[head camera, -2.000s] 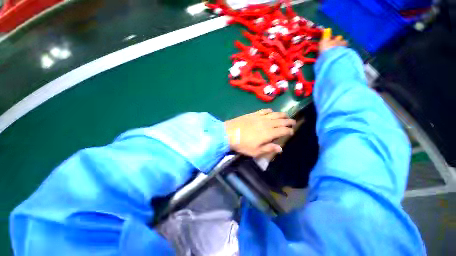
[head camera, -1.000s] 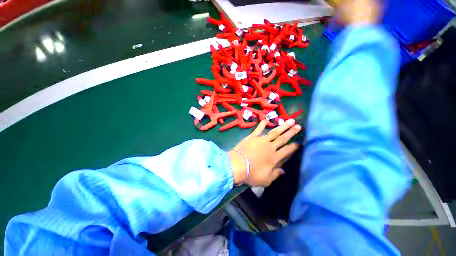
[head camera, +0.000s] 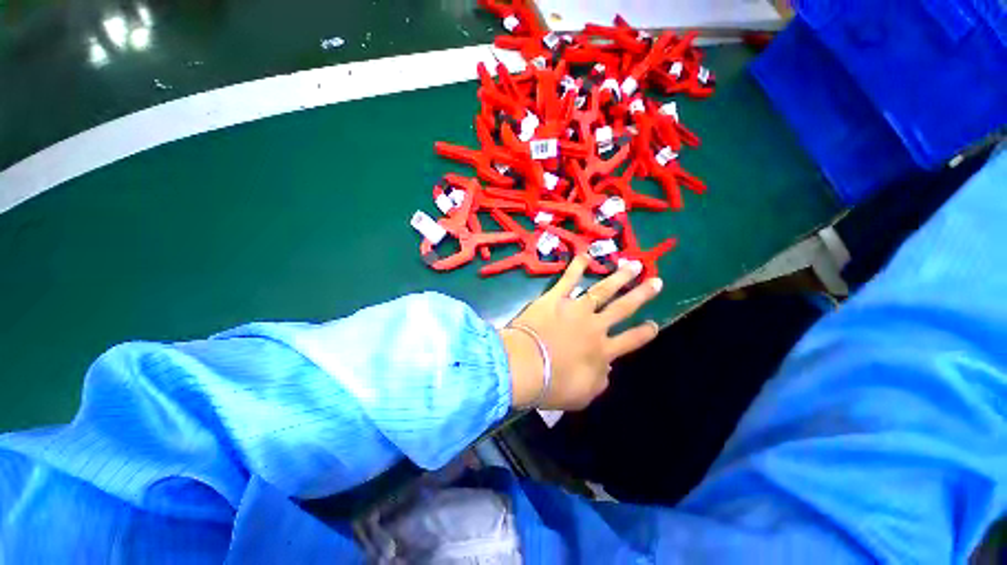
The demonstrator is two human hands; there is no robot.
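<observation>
A tangled heap of red-handled tools (head camera: 569, 155) with white tags lies on the dark green bench (head camera: 276, 210), right of centre. Some dark heads show among the red forks. My left hand (head camera: 574, 331) lies at the bench's front edge with fingers spread. Its fingertips reach the nearest red tools and it grips nothing. My right hand is out of the picture; only the blue right sleeve shows, running off the right edge.
A blue plastic bin (head camera: 872, 99) stands tilted at the upper right, beyond the bench edge. A white board or sheet (head camera: 663, 13) lies behind the heap. A white stripe (head camera: 254, 105) curves across the bench. A dark gap opens below the bench's front edge.
My left hand moved from the edge to the nearest tools and stayed there. My right hand went from beside the heap up to the bin, then out of view to the right.
</observation>
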